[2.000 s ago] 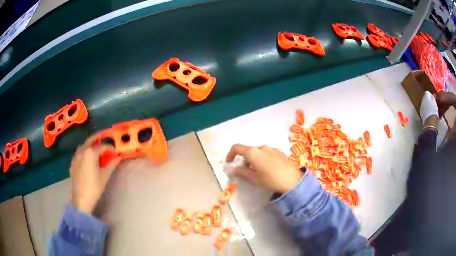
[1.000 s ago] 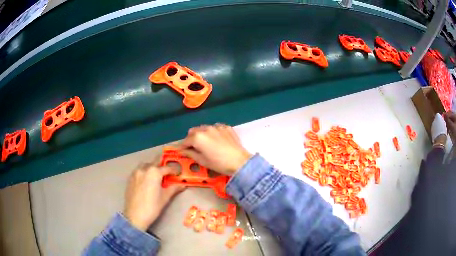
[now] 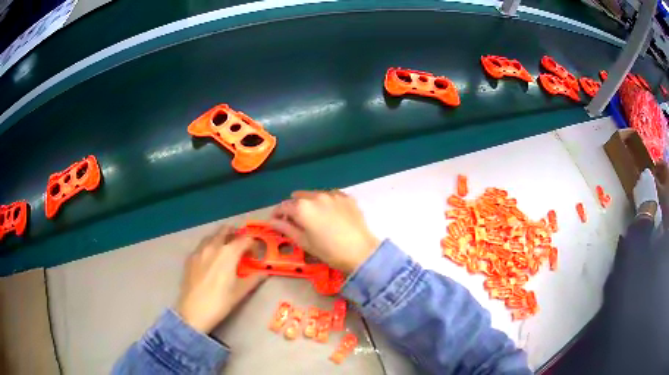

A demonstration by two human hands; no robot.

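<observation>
An orange controller grip shell (image 3: 286,262) lies low over the cardboard-covered bench, in front of me. My left hand (image 3: 218,275) grips its left handle. My right hand (image 3: 326,228) rests over its upper right side, fingertips at the top edge near the middle; the fingers hide part of the shell. Whether a small insert is between my right fingertips cannot be seen. Several small orange inserts (image 3: 312,322) lie just below the shell. A larger heap of inserts (image 3: 499,245) lies to the right.
The green conveyor belt (image 3: 323,146) runs behind the bench and carries spaced orange shells (image 3: 236,138). A metal post (image 3: 623,62) stands at the upper right. An open cardboard box (image 3: 629,162) and another person's gloved hand (image 3: 645,192) are at the right edge.
Over two seconds, both hands came together on the shell, which moved right and nearer. In the last second the belt's shells shifted left; my right hand moved only slightly.
</observation>
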